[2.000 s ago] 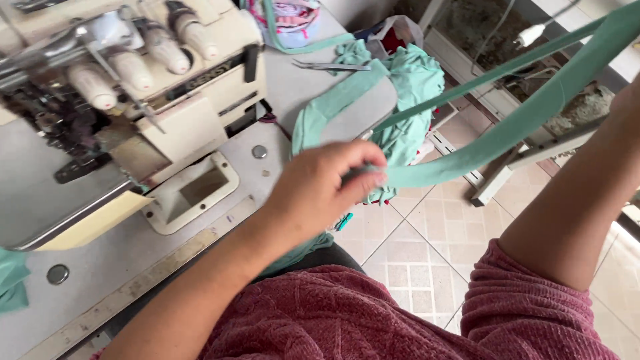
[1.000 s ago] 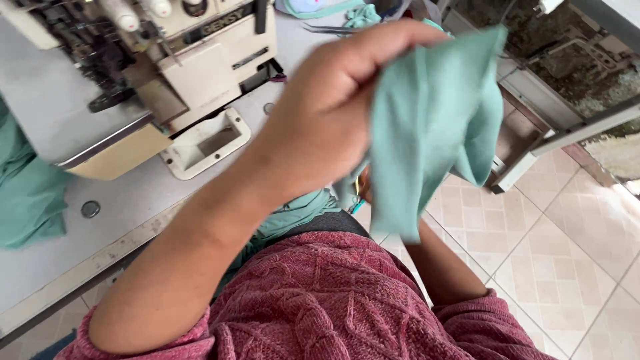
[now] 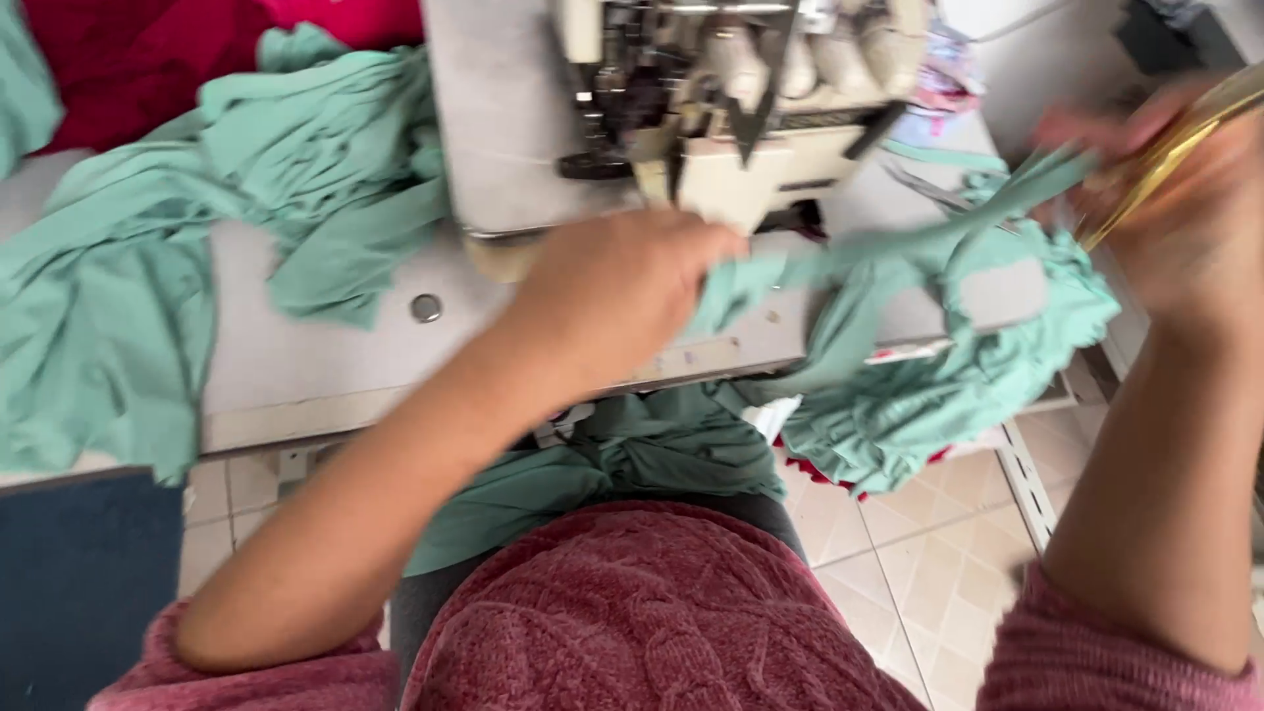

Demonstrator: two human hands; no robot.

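Note:
My left hand (image 3: pixel 632 291) is closed on one end of a green fabric strip (image 3: pixel 889 252), in front of the overlock sewing machine (image 3: pixel 750 128). The strip stretches right to my right hand (image 3: pixel 1175 188), which is raised at the right edge and blurred. A shiny gold-coloured object (image 3: pixel 1150 173) lies across the right hand; its kind cannot be told. Loops of the strip hang between the hands over the table edge. More green fabric (image 3: pixel 632 444) rests on my lap.
Green fabric (image 3: pixel 326 168) and red fabric (image 3: pixel 148 59) lie on the sewing table (image 3: pixel 306 385) at the left. Metal tweezers or snips (image 3: pixel 928 188) lie right of the machine. Gathered green fabric (image 3: pixel 938 415) hangs off the table's right end above the tiled floor (image 3: pixel 889 592).
The view has swung left. The hands, close together around green fabric one second ago, are now wide apart with the strip between them. The gold-coloured object now shows at the right hand.

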